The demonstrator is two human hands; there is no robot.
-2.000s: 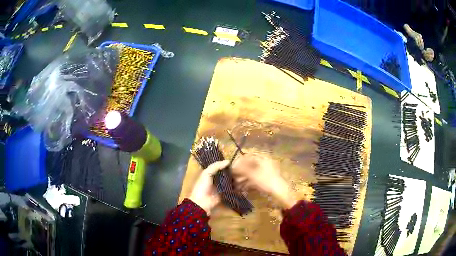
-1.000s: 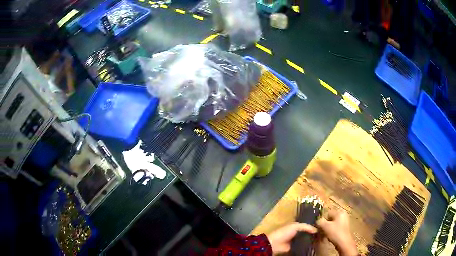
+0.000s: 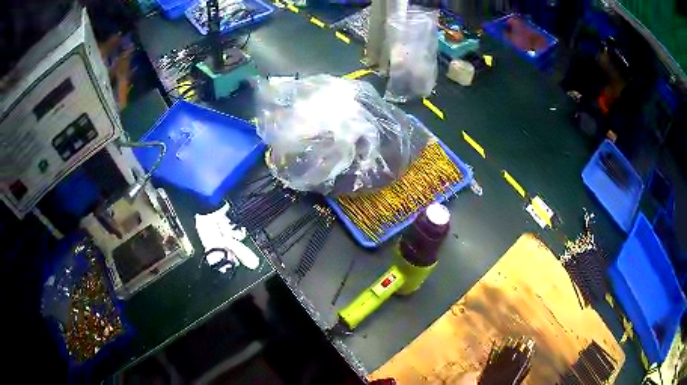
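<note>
A bundle of thin black wire pieces with pale tips [image 3: 508, 362] is at the lower edge of the picture, over the scorched wooden board [image 3: 452, 323]. Its lower part is cut off. More black pieces [image 3: 591, 365] lie in a row at the board's right. The lime-green hot air gun [image 3: 405, 272] stands left of the board, its dark nozzle up with a bright tip. Neither hand is in view; only a scrap of red sleeve shows at the bottom edge. Whether a hand holds the bundle is hidden.
A blue tray of brass-coloured parts [image 3: 410, 188] lies beyond the gun, partly under a clear plastic bag [image 3: 324, 139]. Left are an empty-looking blue tray [image 3: 199, 150], white gloves or cloth [image 3: 226, 239] and a white machine [image 3: 64, 113]. A loose black wire pile [image 3: 584, 267] and blue bin [image 3: 651, 282] are right.
The view has swung left and up, so the board and bundle sit lower in the picture. Both hands, earlier at the bundle, have dropped out of the frame.
</note>
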